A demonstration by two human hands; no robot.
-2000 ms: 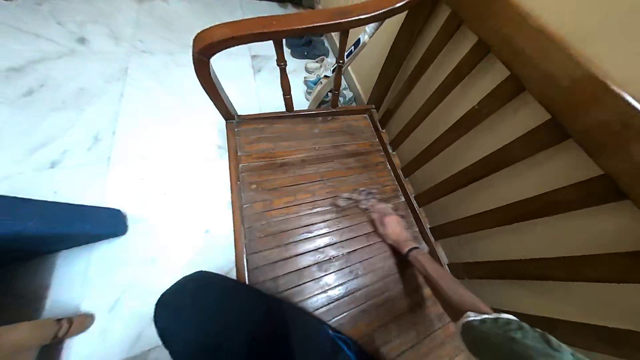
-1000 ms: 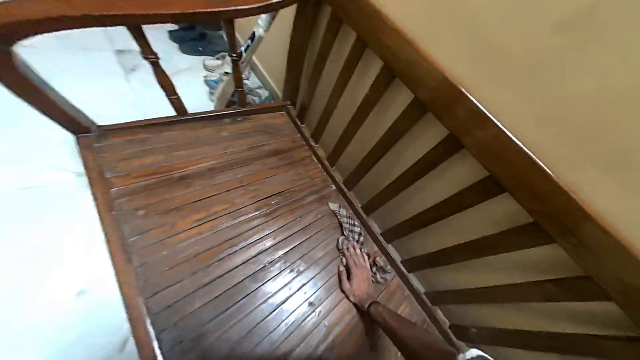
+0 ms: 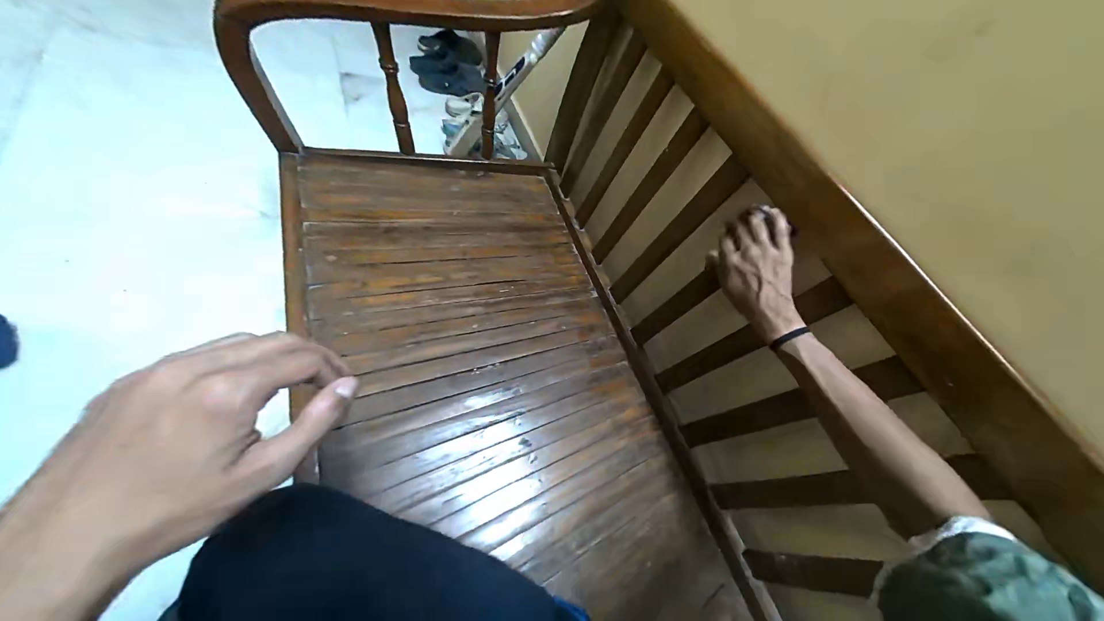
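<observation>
My right hand (image 3: 759, 263), with a dark band at its wrist, lies with bent fingers against the upright slats of the wooden bench's backrest (image 3: 681, 185), just below the top rail. Whatever is under its fingers is hidden; the checked cloth cannot be made out. My left hand (image 3: 233, 414) is raised at the lower left, over the near edge of the slatted wooden seat (image 3: 431, 285). Its fingers curl toward the thumb, and no object shows in it. Wet-looking shine and small specks mark the seat slats.
A curved wooden armrest (image 3: 405, 10) on turned spindles (image 3: 395, 90) closes the seat's far end. Beyond it, shoes (image 3: 448, 65) and a pale bat-like object (image 3: 509, 86) rest by the wall (image 3: 966, 112). My dark-clothed knee (image 3: 345, 561) is over the seat's near part.
My right hand has moved from the seat, where it pressed a checked cloth, up to the backrest slats. My left hand has come into view at the lower left.
</observation>
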